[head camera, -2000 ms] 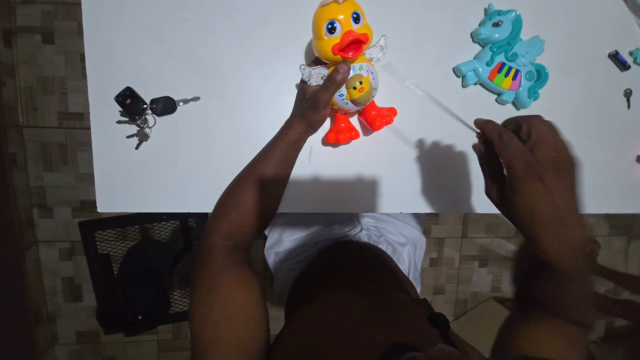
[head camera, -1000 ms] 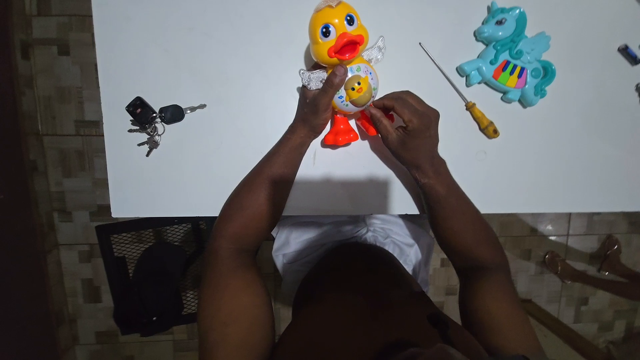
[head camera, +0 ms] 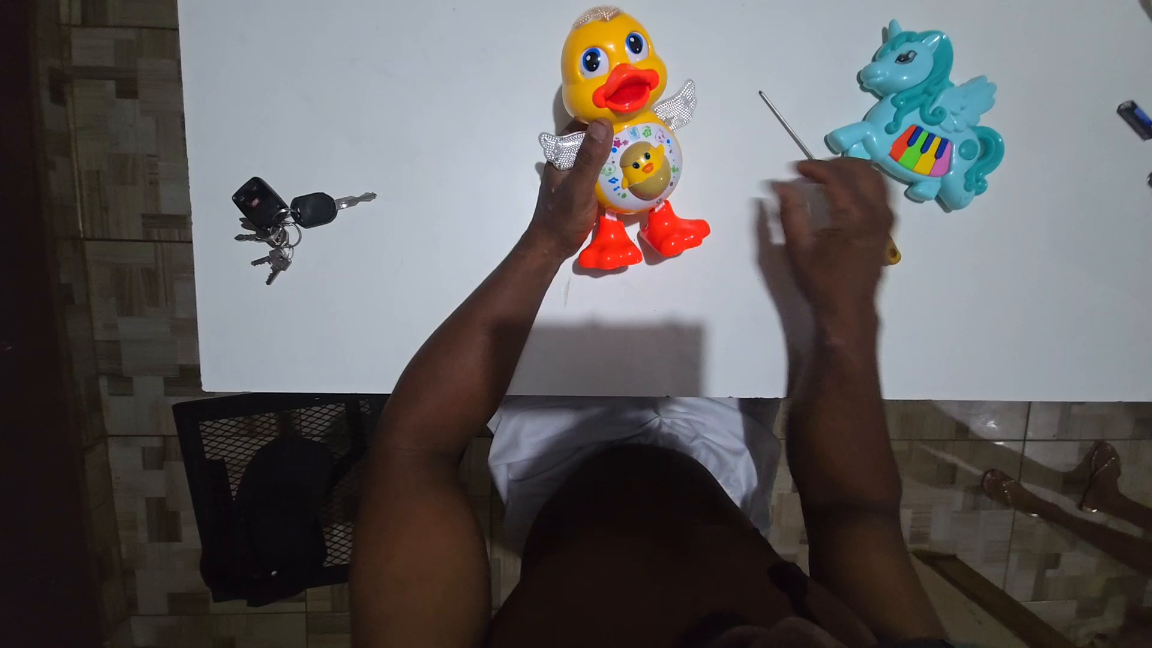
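Note:
A yellow plastic duck toy (head camera: pixel 616 54) with orange feet and silvery wings lies face up on the white table. My left hand (head camera: pixel 573 193) grips its side, thumb on the front. Blurred by motion, my right hand (head camera: pixel 837 216) is over the table right of the duck, fingers spread; nothing shows in it. Partly beneath that hand is a screwdriver, its metal shaft (head camera: pixel 785 124) pointing up and left, a bit of yellow handle (head camera: pixel 893 252) showing. A turquoise winged unicorn toy (head camera: pixel 967 148) with coloured piano keys lies just beyond.
A bunch of keys with black fobs (head camera: pixel 261 202) lies on the left of the white table (head camera: pixel 378 297). A battery (head camera: pixel 1136 120) is at the right edge. Below the table's near edge stands a black mesh chair (head camera: pixel 270 486). Another person's feet (head camera: pixel 1102 477) are on the floor at lower right.
Two seconds ago my right hand held the screwdriver; a second ago it lay on the table with that hand at the duck's foot. That hand has since moved right, over the screwdriver. My left hand stays on the duck.

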